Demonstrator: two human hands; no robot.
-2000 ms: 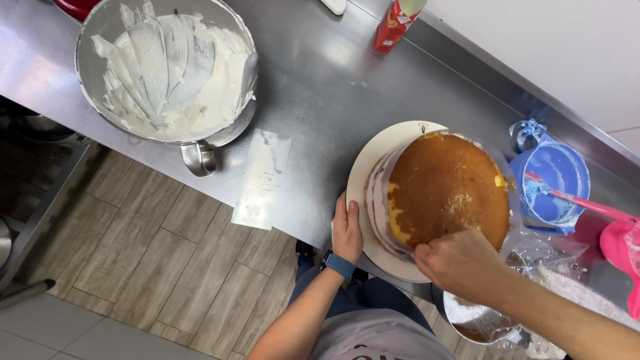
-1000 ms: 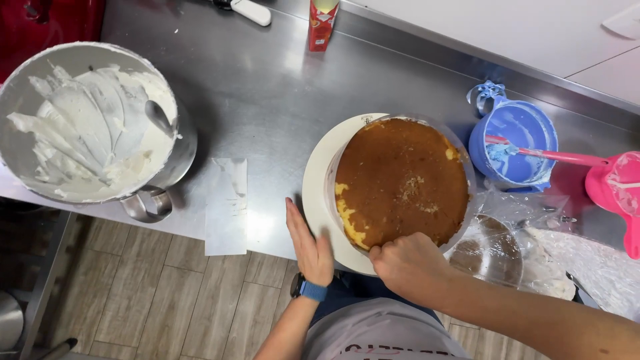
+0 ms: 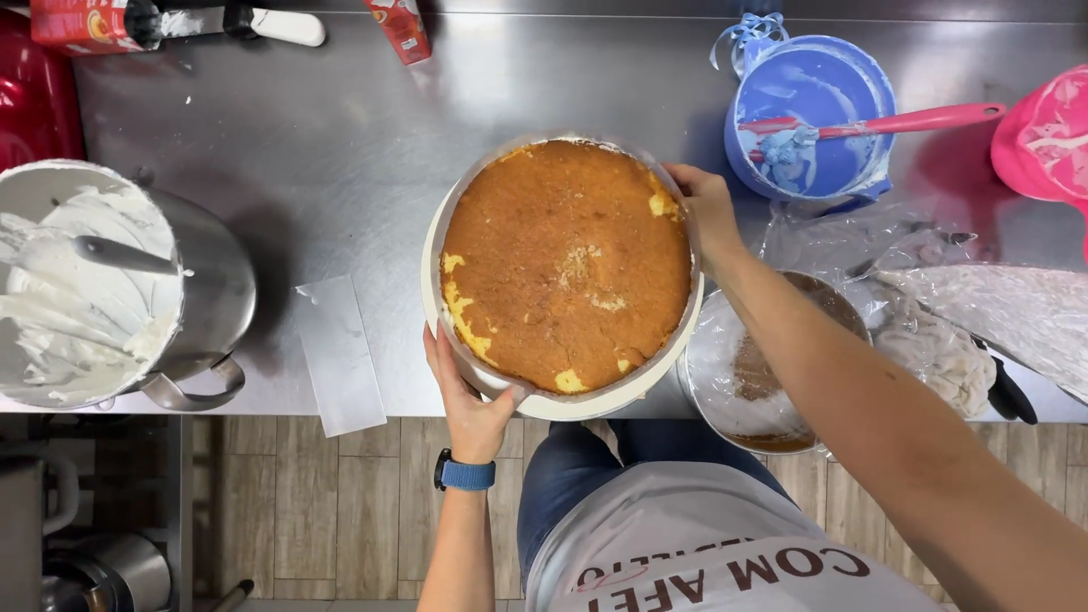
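Note:
A round cake with a golden-brown top [image 3: 561, 272] stands within a clear plastic collar, on a white round board or turntable [image 3: 625, 399]. My left hand [image 3: 472, 404] is against the collar at the cake's lower left, thumb and fingers apart around its edge. At the upper right, my right hand [image 3: 705, 208] holds the collar's edge, its fingertips partly hidden behind the rim. Crumbs and pale yellow patches show on the cake's top. Left of the cake a clear plastic strip [image 3: 342, 361] lies at the counter's front edge.
A steel mixing bowl [image 3: 217, 263] of white cream with a utensil stands left. Behind are a red carton [image 3: 401, 30] and a spatula [image 3: 289, 27]. To the right are a blue jug [image 3: 880, 76] with pink-handled utensils, a pink container [image 3: 1045, 136], a plastic-covered bowl [image 3: 722, 374] and plastic wrap [image 3: 1003, 297].
My right hand has moved from the cake's near edge to the collar's upper right side. My left hand, flat and beside the board a second ago, is now against the collar. The view has shifted.

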